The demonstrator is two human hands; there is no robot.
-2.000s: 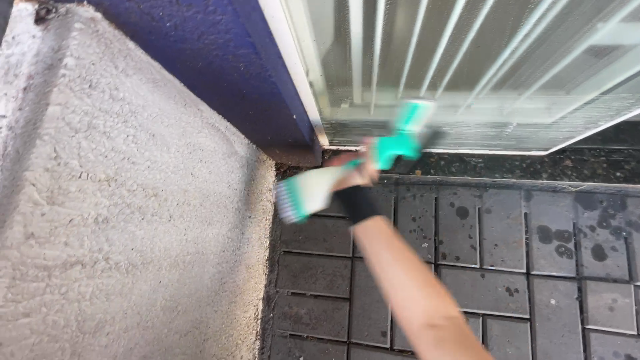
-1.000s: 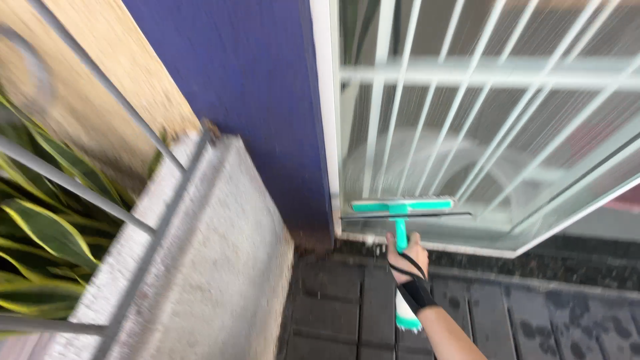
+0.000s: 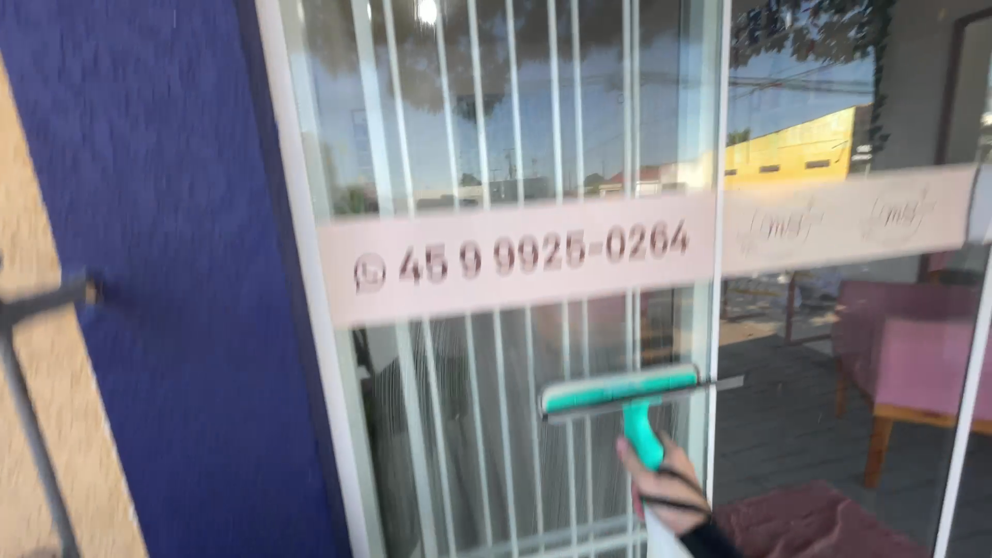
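My right hand is closed round the green handle of a window squeegee. A dark strap crosses the back of the hand, and a black band covers the wrist. The squeegee head, green and white with a dark blade, lies nearly level against the glass pane, below a pale pink strip that bears writing. Its right end reaches past the white upright frame. Fine wet streaks show on the lower glass. Part of the white lower handle shows beneath the hand. My left hand is out of view.
A dark blue wall borders the pane on the left, with a metal railing at the far left edge. White bars show through the glass. Behind the right-hand pane stands a pink chair with wooden legs.
My right hand has moved the squeegee from the bottom of the pane up to just below the pink strip. The view has swung up and right from the paving and the low wall.
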